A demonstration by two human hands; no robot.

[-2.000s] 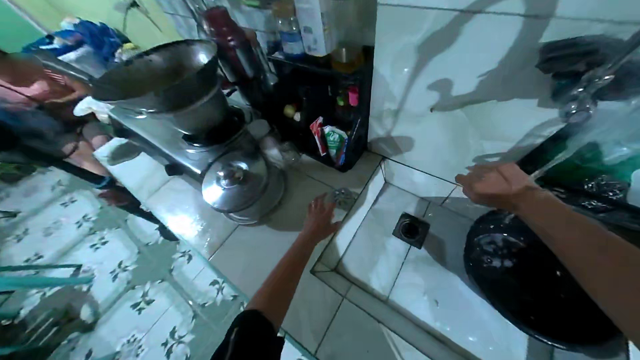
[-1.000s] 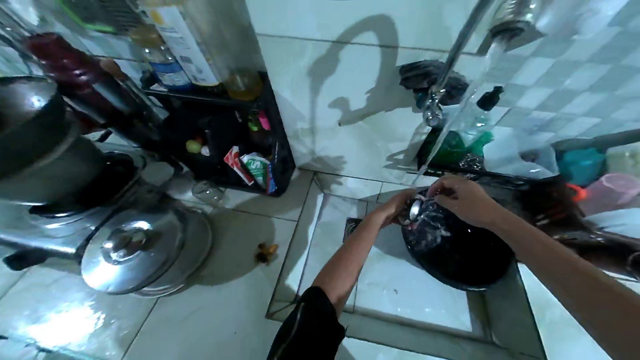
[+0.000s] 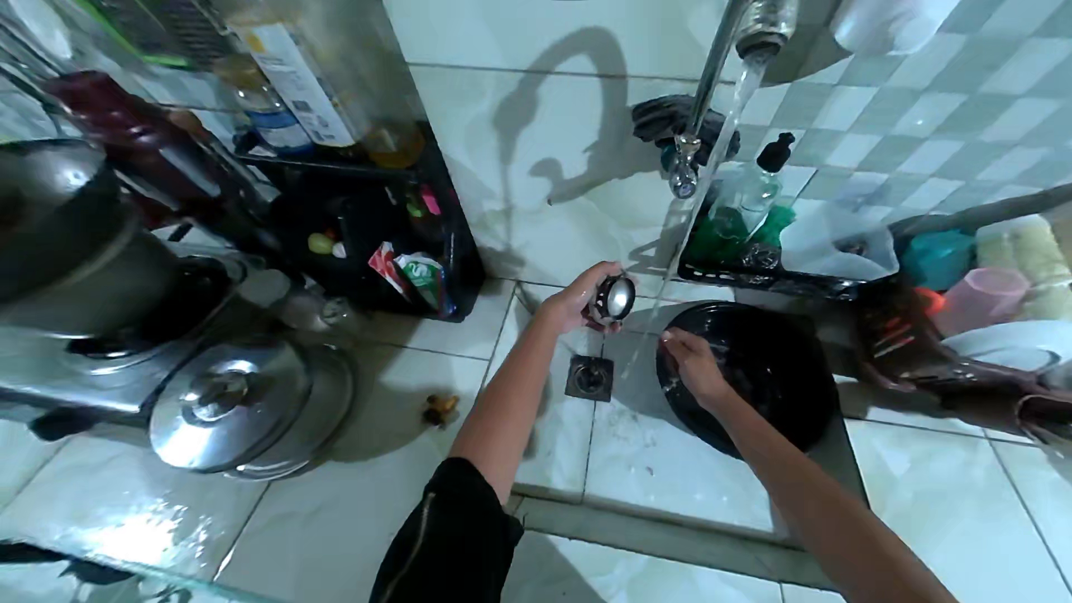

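Observation:
My left hand (image 3: 581,299) holds a small round object with a shiny metal face (image 3: 618,298) above the tiled sink basin, up and left of the drain (image 3: 590,378). My right hand (image 3: 692,362) is at the left rim of a black plastic basin (image 3: 770,377); its fingers are curled, and whether they grip the rim or something small is unclear. Water runs from the faucet (image 3: 764,33) and falls between the two hands. A small brown and yellow scrap (image 3: 440,410) lies on the counter left of my left forearm.
A black rack (image 3: 465,260) with bottles and packets stands at the upper left, beside a gas stove (image 3: 109,377) with pots and a lidded pot (image 3: 230,405). A soap tray (image 3: 770,281), a pink cup (image 3: 984,300) and dishes stand at the right.
My left hand has come from the counter to above the sink and now holds the small round object. A second ago both hands were together over the black basin; they are now apart. The view swung right.

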